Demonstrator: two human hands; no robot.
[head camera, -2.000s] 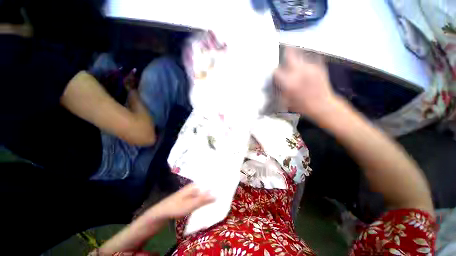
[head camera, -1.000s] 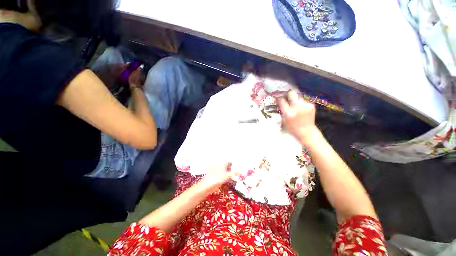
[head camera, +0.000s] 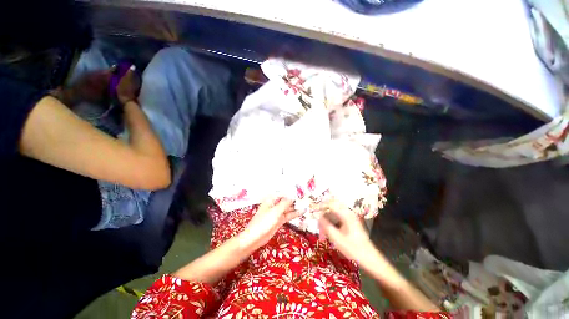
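The floral garment piece (head camera: 281, 143), off-white with pink-red flowers, lies bunched over my lap. My left hand (head camera: 271, 216) pinches its near edge with the fingertips. My right hand (head camera: 339, 225) is close beside it at the same edge, fingers bent, slightly blurred. A needle, thread or button at the fingertips cannot be made out.
The white table (head camera: 474, 50) crosses the top, with the dark-blue tray (head camera: 380, 5) cut off by the picture's upper edge. A person in a black top and jeans (head camera: 165, 93) sits at the left. Floral cloth hangs at the table's right end (head camera: 518, 149) and lies lower right (head camera: 493, 290).
The cloth was swung up and has settled on my lap. My right hand has come from the far part of the cloth down beside my left hand. The tray has moved up out of most of the view.
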